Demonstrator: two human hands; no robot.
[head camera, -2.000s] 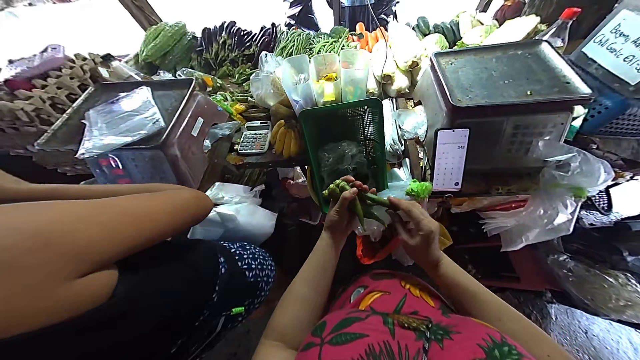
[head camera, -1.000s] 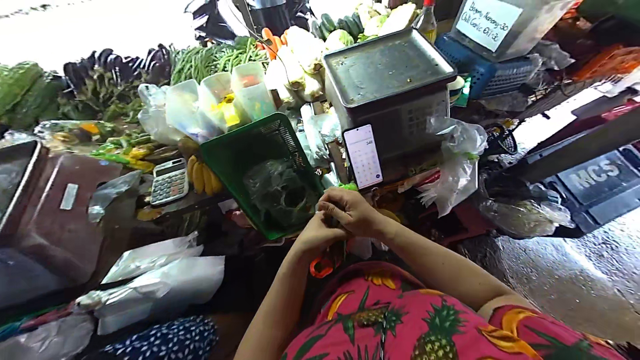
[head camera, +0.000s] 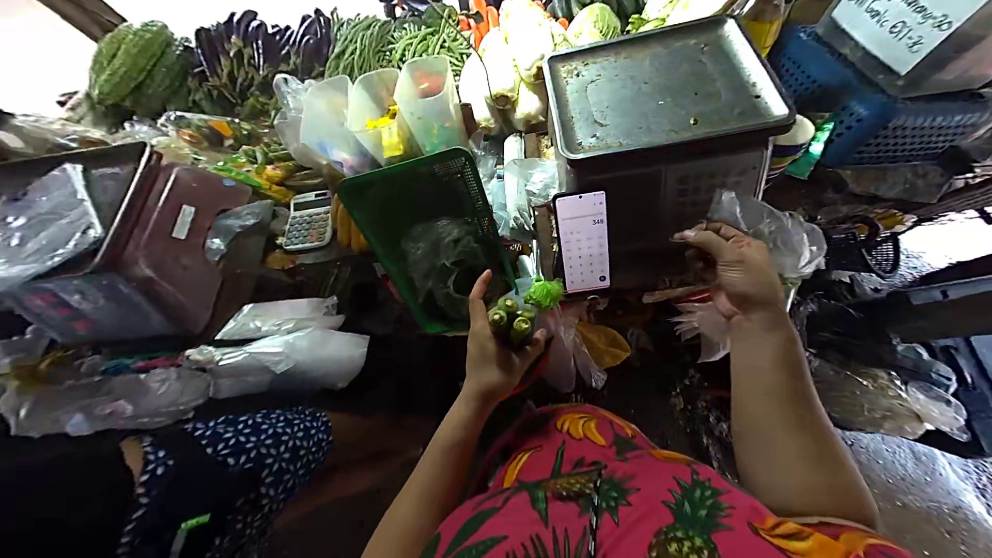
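Observation:
My left hand (head camera: 496, 356) holds a bundle of okra pods (head camera: 511, 320), their cut stem ends facing up, just below a green plastic basket (head camera: 364, 209) with clear plastic bags (head camera: 446, 252) inside. Beside the pods is a bright green frilly object (head camera: 544, 292). My right hand (head camera: 732, 267) is raised at the right, its fingers bent near a hanging clear plastic bag (head camera: 775, 232); whether it grips the bag is not plain. Between the hands a phone (head camera: 584, 242) showing a calculator leans against a box topped by a metal tray (head camera: 666, 85).
Left of the basket lie a calculator (head camera: 308, 221) and a brown lidded box (head camera: 178, 240). Plastic containers (head camera: 430, 105), cabbages, string beans (head camera: 360, 46) and eggplants (head camera: 244, 62) line the back. A blue crate (head camera: 891, 124) is at the right. A person in patterned clothing (head camera: 240, 457) is at lower left.
My hands, together one second ago, are now apart; my right hand has moved right towards the hanging bag. The okra shows in my left hand. The view has swung right and partly back.

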